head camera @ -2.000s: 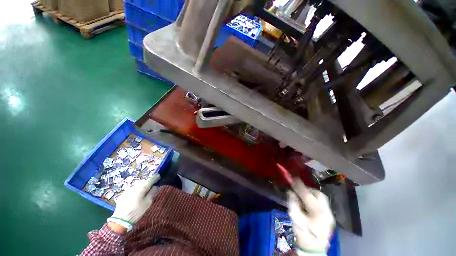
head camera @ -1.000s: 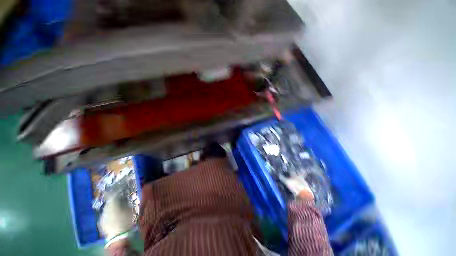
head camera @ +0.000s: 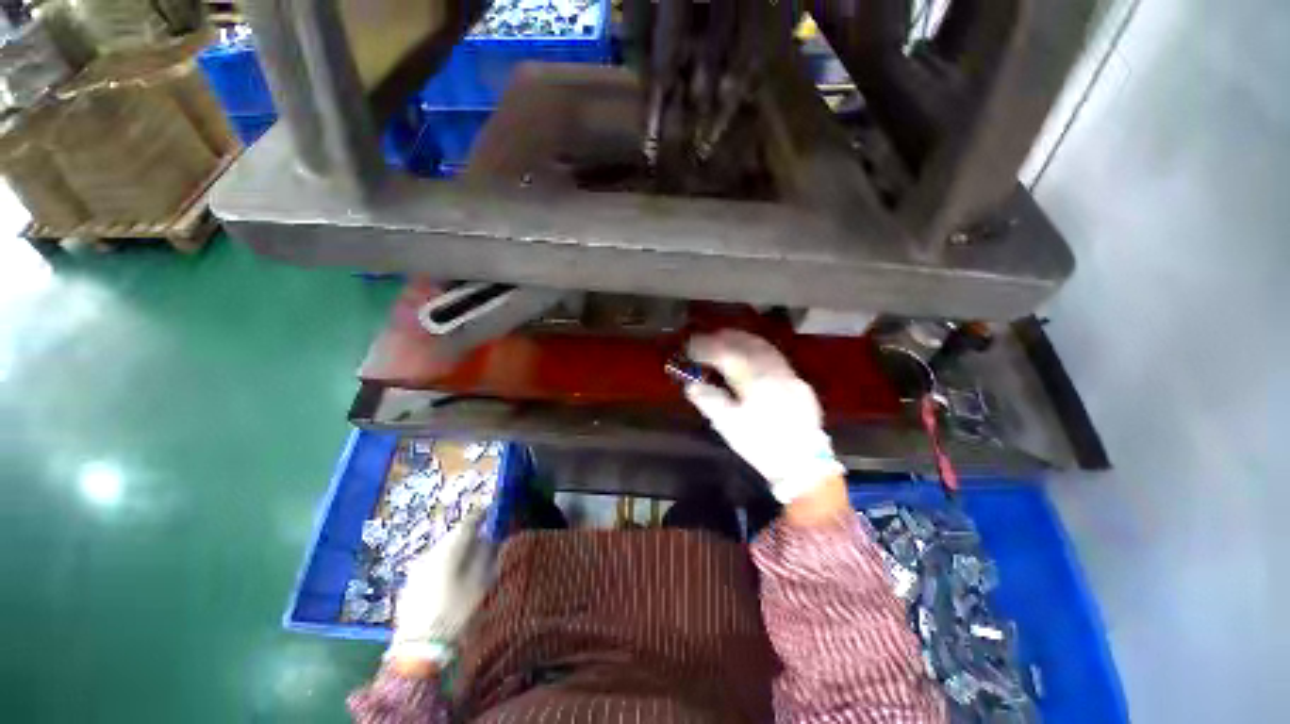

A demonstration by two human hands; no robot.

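Observation:
My gloved right hand point(head camera: 764, 410) holds a small dark metal workpiece point(head camera: 685, 371) between thumb and fingers, above the red work surface point(head camera: 580, 368). My gloved left hand point(head camera: 444, 583) is at the right side of the left-hand parts bin point(head camera: 320, 569), its fingers blurred; whether it holds anything cannot be told. Bright flat parts point(head camera: 413, 512) lie in that bin over brown cardboard. The right-hand parts bin point(head camera: 1054, 566) holds jumbled darker parts point(head camera: 951, 601). The fixture point(head camera: 632, 311) shows partly beneath the crossbar, right of the slotted clamp arm point(head camera: 481, 308).
The thick grey crossbar point(head camera: 637, 243) spans above the table, with dark spindles point(head camera: 686, 99) behind. A red-handled tool point(head camera: 937, 441) lies at the table's right end beside metal clutter point(head camera: 976, 413). A white block point(head camera: 835, 321) sits under the crossbar. Blue crates point(head camera: 531, 64) stand behind.
My right hand has moved from inside the right bin to over the red surface, now with a workpiece. The red-handled tool, held two seconds ago, lies on the table. The view has swung.

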